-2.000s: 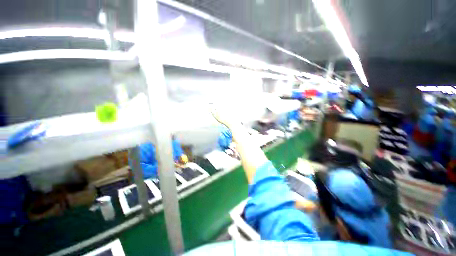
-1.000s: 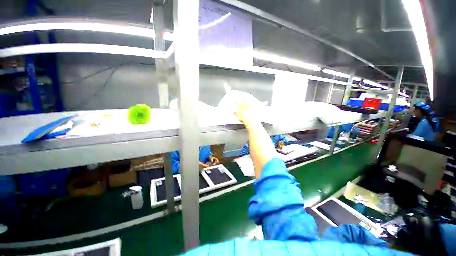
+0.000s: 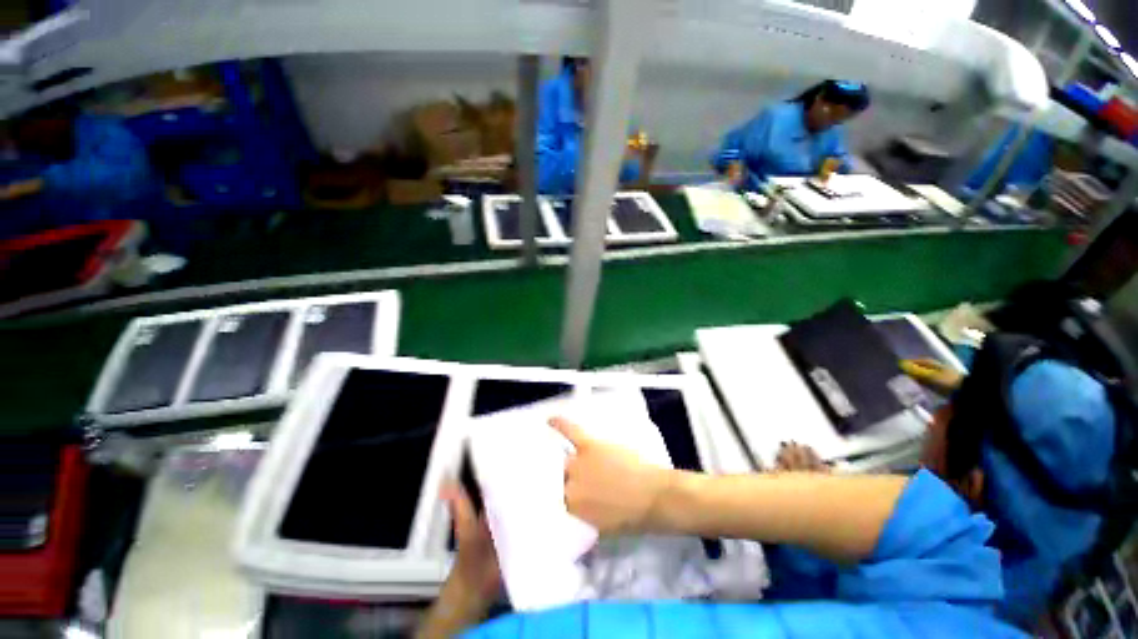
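A white sheet or thin stack of sheets [image 3: 530, 456] is tilted over the middle of a white foam tray [image 3: 268, 499]. My left hand [image 3: 471, 562] holds its lower left edge; the palm is partly hidden. My right hand [image 3: 612, 481] is at its right part, index finger extended and other fingers curled against it. The tray holds glossy black tablets; the left one [image 3: 366, 458] shows fully, and the sheets partly cover the middle one. A crumpled clear or whitish film [image 3: 661, 568] lies below my right hand.
Another white tray of tablets [image 3: 231, 356] is at the back left, beside the green belt [image 3: 499, 312]. A red tray [image 3: 63, 537] and a pale board [image 3: 187, 543] are at left. A neighbouring worker [image 3: 1061, 437] handles a dark tablet [image 3: 855, 362] at right. A metal post [image 3: 593, 187] stands ahead.
The view has turned down from the shelf to the bench. My right hand has come down from the white material on the shelf to the sheets over the tray. My left hand has come into view.
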